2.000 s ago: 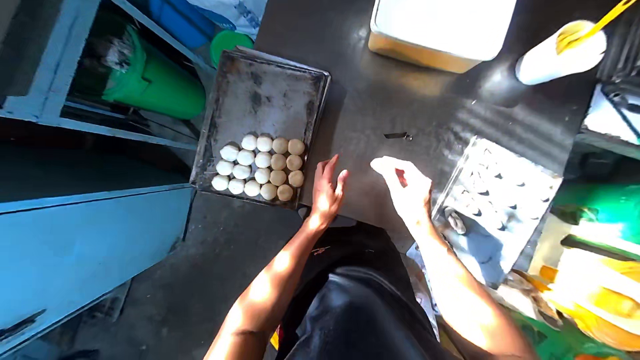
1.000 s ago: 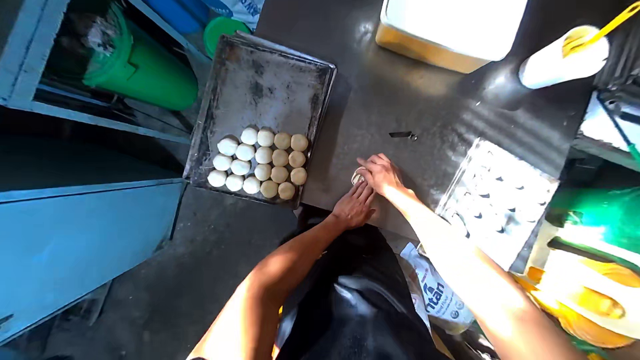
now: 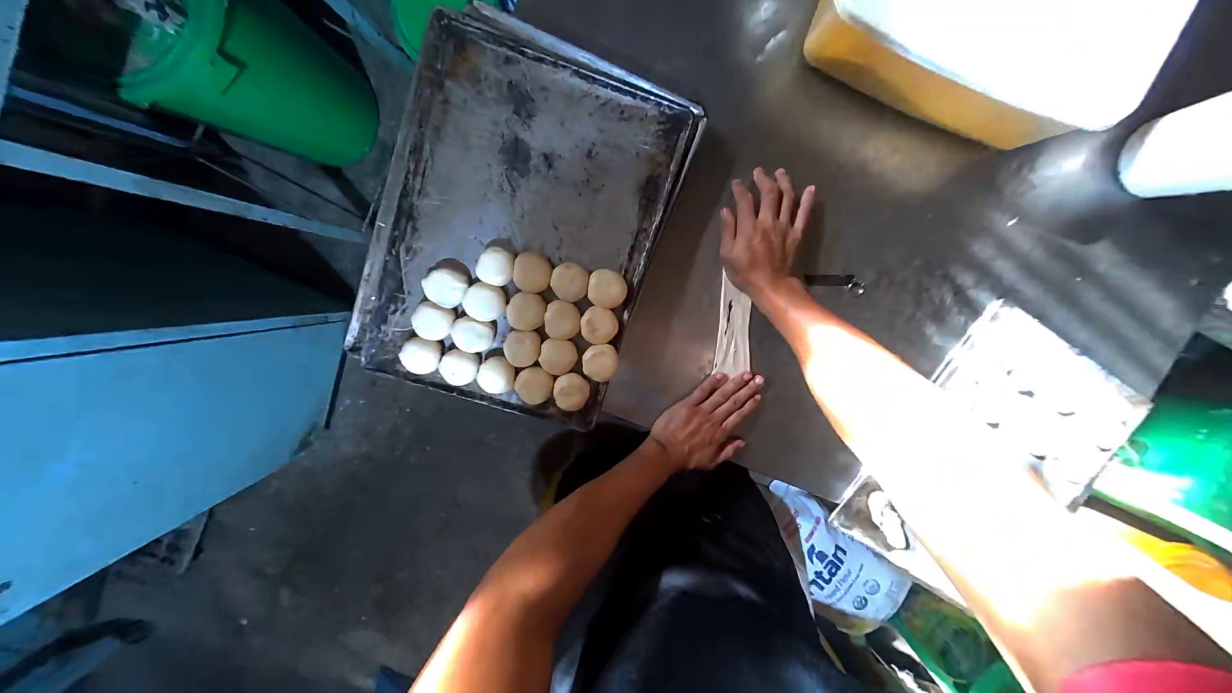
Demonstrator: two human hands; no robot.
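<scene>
On the dark metal tabletop [image 3: 664, 356] lies a long, thin strip of dough [image 3: 733, 332]. My left hand [image 3: 703, 421] rests on its near end with the fingers spread a little. My right hand [image 3: 767, 229] lies flat over its far end, palm down, fingers apart. To the left, a worn metal baking tray [image 3: 568, 164] holds several round dough balls [image 3: 526, 312] in rows, some whiter and some tanner. A small dark metal tool [image 3: 830, 281] lies just right of my right hand.
A white-topped, yellowish tub [image 3: 905, 87] stands at the far right, beside a white cylindrical container [image 3: 1179, 149]. A sheet tray with small pieces [image 3: 1044, 385] lies to the right. Left of the baking tray are a green bin [image 3: 279, 87] and a blue cabinet [image 3: 173, 443]. A printed flour bag [image 3: 842, 568] sits below the table edge.
My hands were together over a small piece of dough one second ago. Now they are apart, the right one farther up the table, with a long dough strip between them.
</scene>
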